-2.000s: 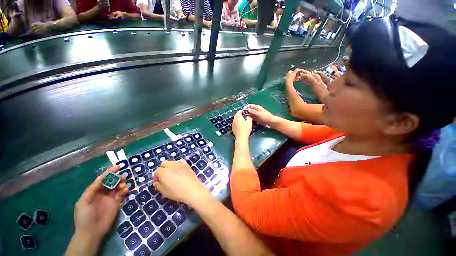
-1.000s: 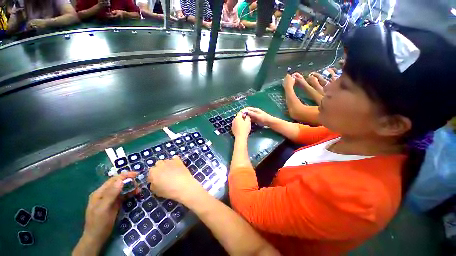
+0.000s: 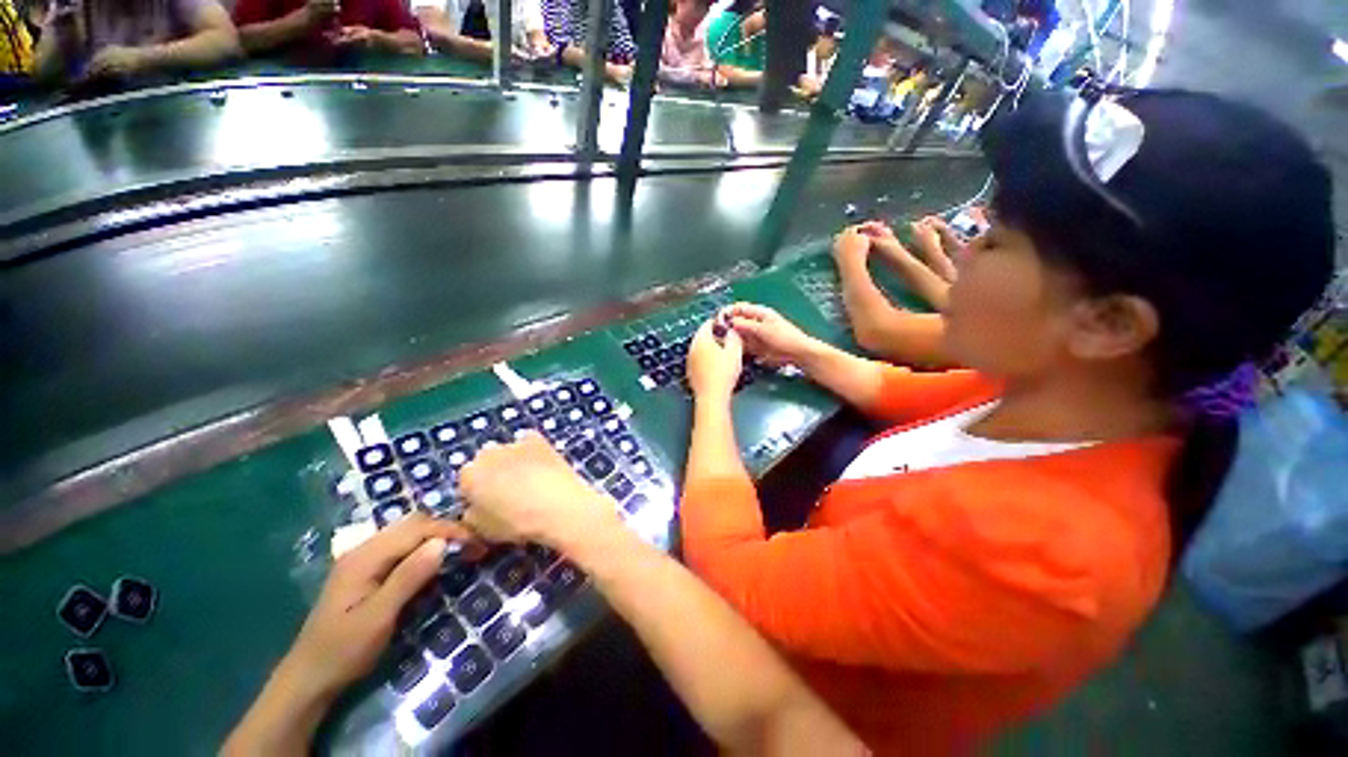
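Note:
The clear sheet with rows of black rounded-square pads point(image 3: 478, 603) lies on the green bench in front of me. My left hand point(image 3: 365, 595) is over its left part, with thumb and forefinger closed on the small square unit, of which only a pale bit point(image 3: 453, 547) shows. My right hand point(image 3: 528, 491) is over the middle of the sheet, knuckles up, its fingertips bent down close to the left fingertips. Whether it grips anything is hidden. White tape strips point(image 3: 349, 441) stick up at the sheet's top left edge.
Three loose square units point(image 3: 84, 608) lie at the far left. A wide dark green conveyor point(image 3: 355, 289) runs beyond the bench edge. A worker in an orange top point(image 3: 946, 547) sits close on my right, handling a small piece over another padded sheet point(image 3: 661, 360). More people sit opposite.
My left hand has moved right and in over the sheet with the unit, whose green face showed earlier. Both hands' fingertips are now close together. The sheet has shifted slightly in view.

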